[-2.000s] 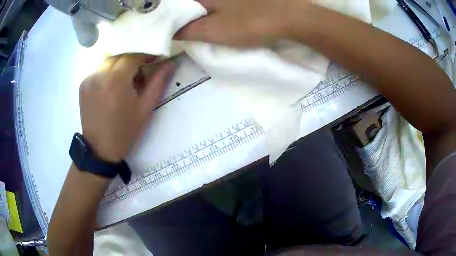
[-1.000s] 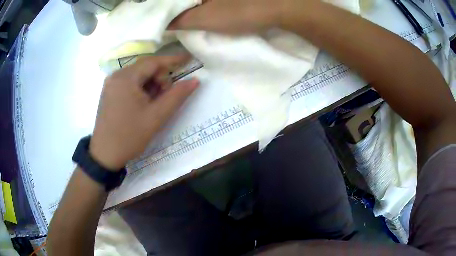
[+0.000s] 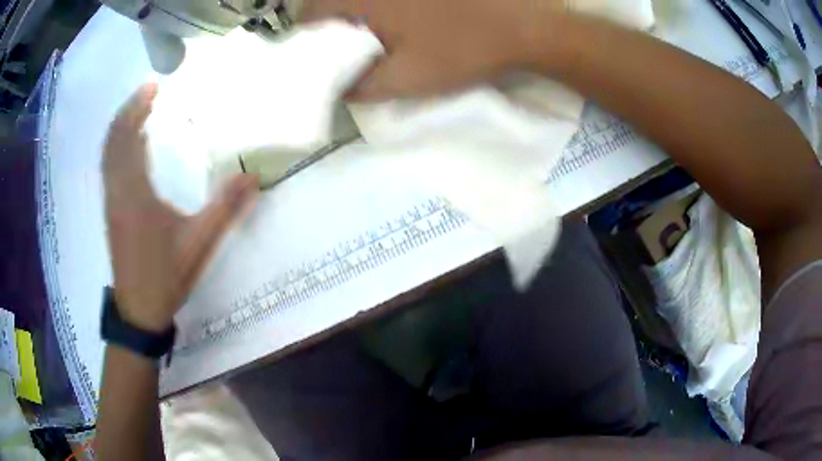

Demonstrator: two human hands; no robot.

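Observation:
A cream fabric panel [image 3: 270,85] lies over the white machine table under the sewing machine head [image 3: 198,16], partly over the metal slide plate [image 3: 293,165]. Its other part hangs over the table's front edge with a pointed end. My right hand [image 3: 433,49] lies on the cloth just right of the machine head; its fingers are partly hidden and cut off by the top edge, so its grip is unclear. My left hand [image 3: 162,203] is blurred, left of the cloth, with fingers and thumb spread and nothing in it. The needle is not clearly visible.
Dark scissors or a similar tool [image 3: 741,31] lie at the upper right. Printed rulers [image 3: 360,257] run along the table's curved edges. Cream ribbed pieces [image 3: 712,297] hang beside a cardboard box [image 3: 665,230] at right. More pale cloth [image 3: 216,428] is at lower left.
My left hand has moved left, away from the slide plate, and its fingers have spread. The cloth now lies wider and flatter to the left under the machine head. My right hand stays on the cloth.

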